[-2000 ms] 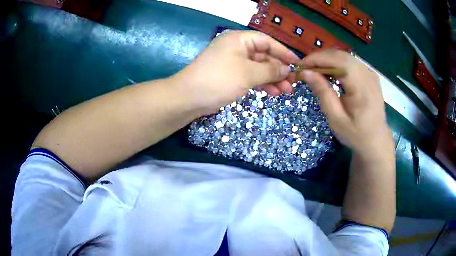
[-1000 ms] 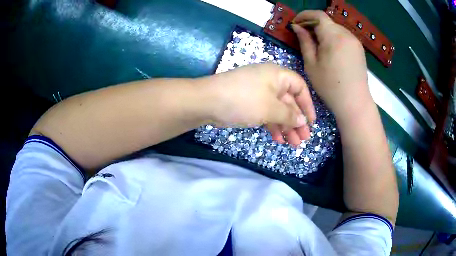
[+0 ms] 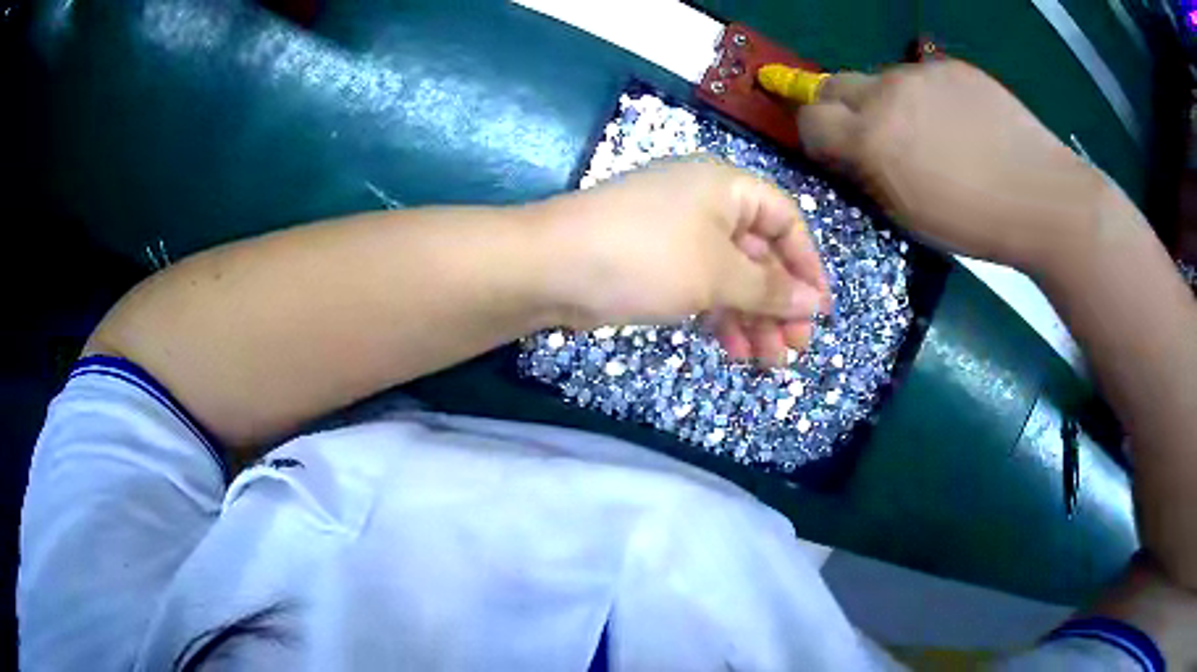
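Observation:
My left hand (image 3: 715,256) is over the parts tray, thumb and fingertips close together. Whether a small part is between them cannot be told. My right hand (image 3: 906,138) is at the red-brown fixture (image 3: 735,82), back of the hand up, with a short yellow tool (image 3: 792,83) sticking out to the left over the fixture. The tool's tip seems to touch the fixture top; the hand and tool hide most of its nests. Loose shiny metal parts (image 3: 683,394) fill the dark-rimmed tray, partly under my left hand.
A white strip (image 3: 630,29) runs into the fixture's left end. Another red-brown fixture (image 3: 929,50) shows just behind my right hand. A dark pen-like item (image 3: 1071,466) lies on the green table edge (image 3: 978,420) at the right. Another pale strip (image 3: 1090,59) is at the upper right.
My right hand left the fingertips of my left hand and went up to the fixture, then turned back-up with its forearm swung right. My left hand moved down over the tray.

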